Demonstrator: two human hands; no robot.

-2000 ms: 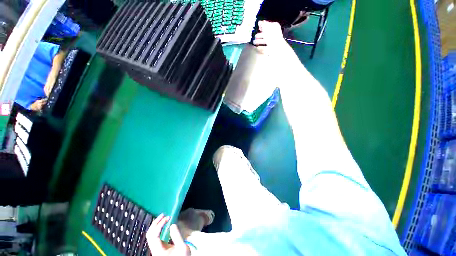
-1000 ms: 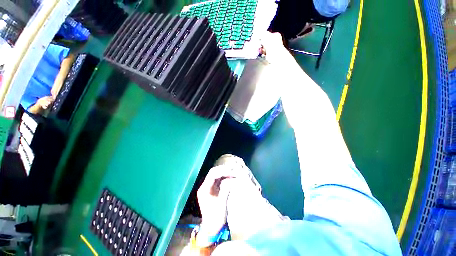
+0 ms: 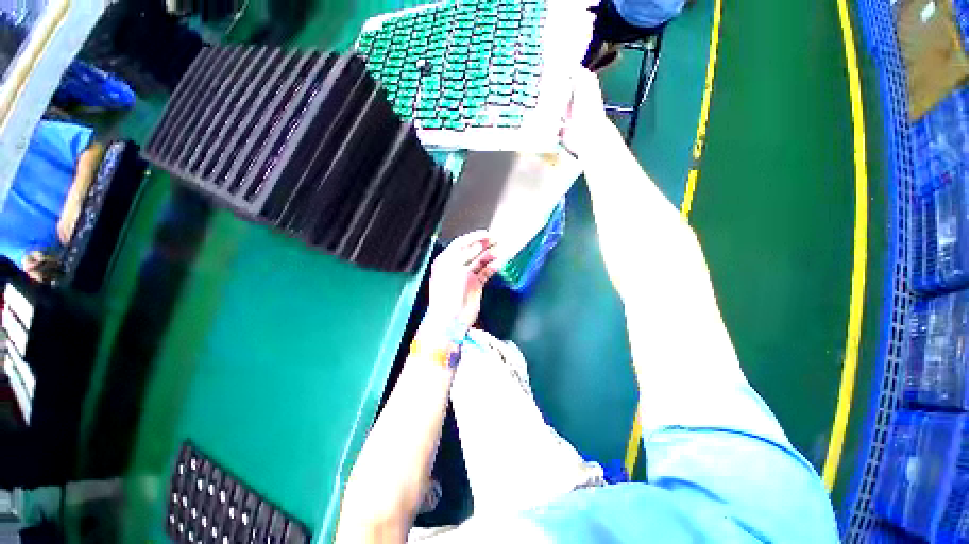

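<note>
A white sheet [image 3: 494, 139] covered with rows of green circuit boards [image 3: 468, 64] lies at the top centre, behind the stacked trays. My right hand [image 3: 578, 115] grips its near right edge; the hand is bleached by glare and its fingers are hard to make out. Below the sheet, a flat grey-brown panel [image 3: 494, 191] lies over green and blue layers beside the bench edge. My left hand [image 3: 464, 274] is at the panel's lower left corner, fingers bent; whether it holds the panel is unclear.
A tall stack of black ridged trays [image 3: 308, 159] stands on the green bench [image 3: 266, 351], left of the panel. A black tray with pale dots [image 3: 218, 505] lies at the bottom left. A person in blue [image 3: 43, 181] is at far left. Blue crates [image 3: 940, 329] line the right.
My left hand has risen from near my lap to the panel's corner. The white sheet with the boards has shifted right relative to the tray stack, with my right hand at its edge. The view has shifted.
</note>
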